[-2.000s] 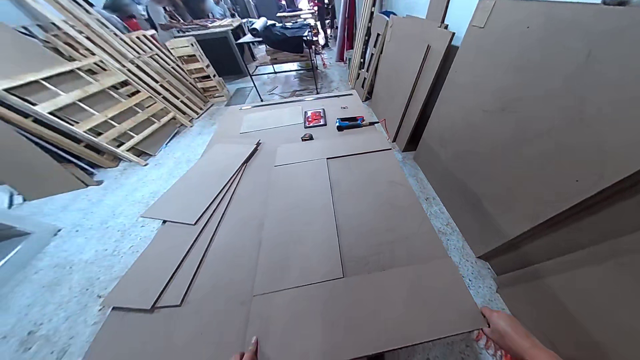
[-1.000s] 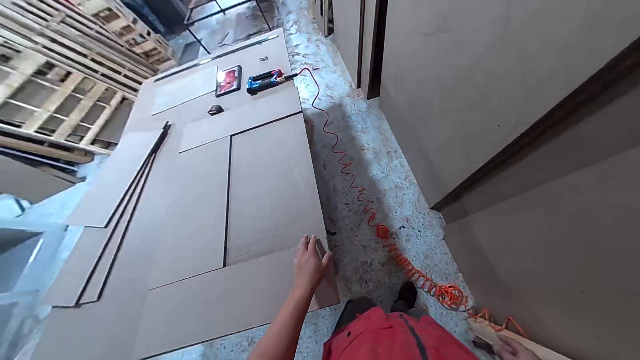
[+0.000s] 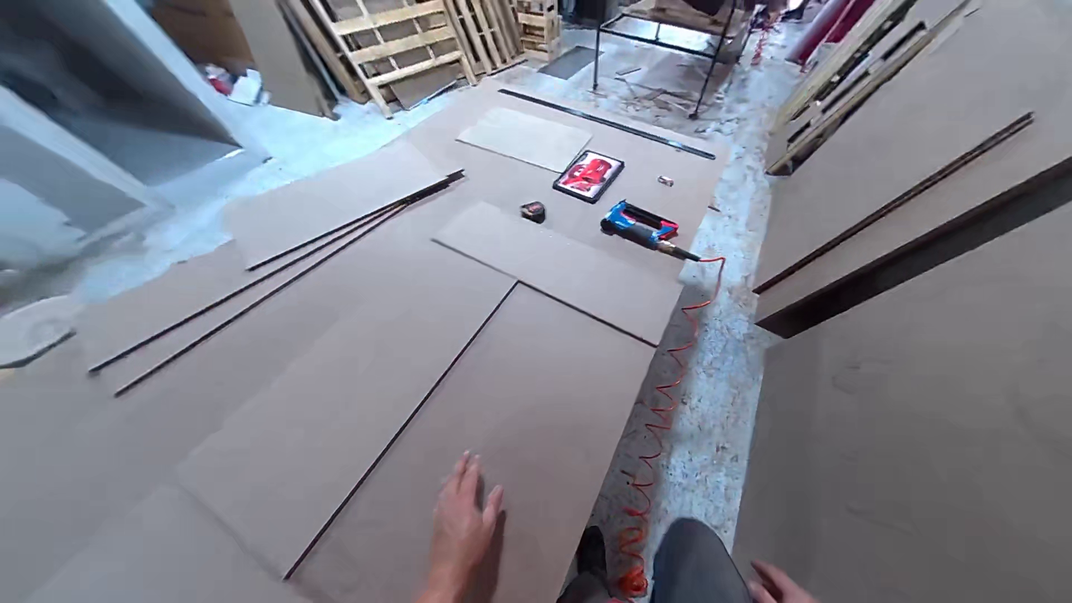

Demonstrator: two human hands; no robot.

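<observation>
My left hand (image 3: 463, 515) rests or hovers palm down over a large fibreboard panel (image 3: 519, 402), its fingers slightly apart and holding nothing. My right hand (image 3: 777, 584) shows only in part at the bottom edge, right of my knee; what it holds, if anything, is hidden. Another board (image 3: 569, 268) lies across the far end of the panels. Beyond it are a blue and black pneumatic nailer (image 3: 641, 224), a small dark tape measure (image 3: 533, 211) and a framed red picture or tablet (image 3: 589, 176). Several loose board pieces (image 3: 335, 209) overlap at the left.
An orange coiled air hose (image 3: 664, 410) runs from the nailer down to the floor beside my feet. Large boards (image 3: 913, 452) lean along the right. Wooden slatted frames (image 3: 402, 42) and a metal-legged table (image 3: 662, 42) stand at the back.
My left hand has moved from the near board's right corner onto the panel. The view has shifted, with the nailer and the boards now nearer.
</observation>
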